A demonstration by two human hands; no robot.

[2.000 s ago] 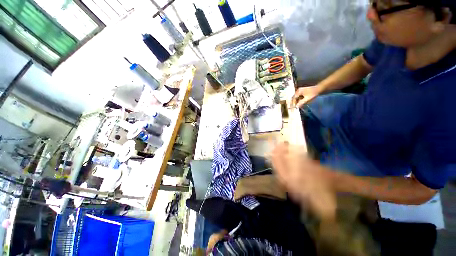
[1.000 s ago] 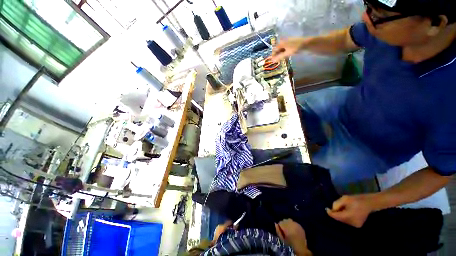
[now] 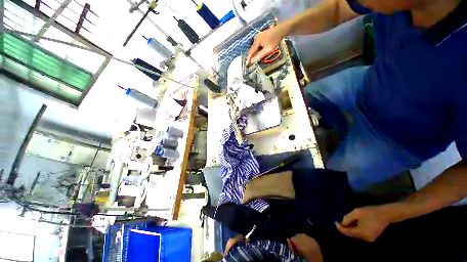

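Observation:
Dark denim pieces (image 3: 320, 204) cover the near table edge and lap. My left hand (image 3: 233, 242) is small at the bottom edge, partly hidden by my striped apron, with a small pale tool (image 3: 250, 233) at its fingers. My right hand (image 3: 306, 246) lies on the dark denim; its fingers are mostly hidden. A tan patch (image 3: 269, 187) lies on the dark cloth. A striped cloth (image 3: 238, 166) hangs from the off-white overlock machine (image 3: 247, 92).
A person in a blue shirt (image 3: 409, 92) sits at the right, one hand (image 3: 265, 45) at the machine head by orange-handled scissors (image 3: 270, 56), the other (image 3: 364, 223) over the denim. Thread cones (image 3: 186, 30) stand behind. Blue crates (image 3: 160, 245) are at lower left.
The other person's far hand has moved from the table edge to the scissors, then onto the machine head. Their near hand has moved down to the denim. My right hand has come into view.

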